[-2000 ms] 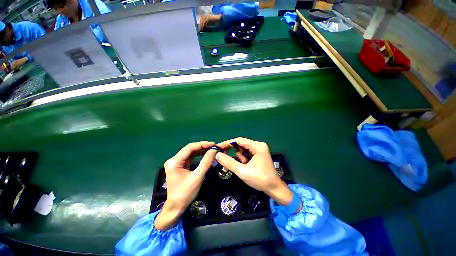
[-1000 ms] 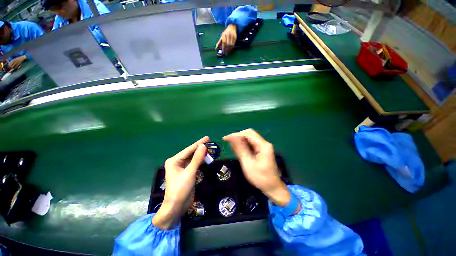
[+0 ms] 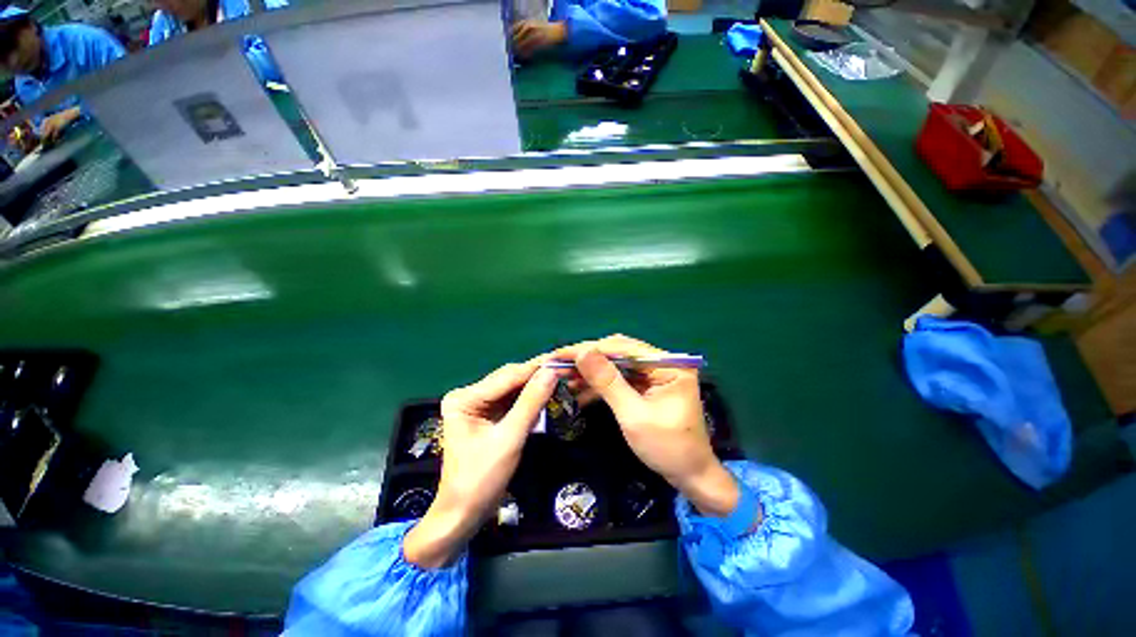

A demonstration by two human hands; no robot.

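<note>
My left hand (image 3: 488, 429) is in front of me above a black pocket tray (image 3: 572, 540), fingertips closed on a small round unit, mostly hidden by the fingers; a small white piece shows below them. My right hand (image 3: 650, 411) meets it and holds a slim fine hand tool (image 3: 667, 361), silver to purplish-white, lying nearly level, its tip end at the left fingertips. Shiny round units sit in the tray pockets, one silver and gold unit (image 3: 576, 505) in the front row. A blue band (image 3: 744, 511) is at my right wrist.
Another black tray (image 3: 75, 373) and a white scrap (image 3: 111, 483) lie left. Beyond the panel divider (image 3: 399, 93) are blue-sleeved workers and a black tray (image 3: 627, 69). A blue cloth bundle (image 3: 984, 386) lies right, below a shelf with a red basket (image 3: 978, 149).
My right hand has come back to the left hand and now holds the slim tool. The round unit, visible earlier, is mostly hidden. The worker's hand opposite has drawn back from the bench.
</note>
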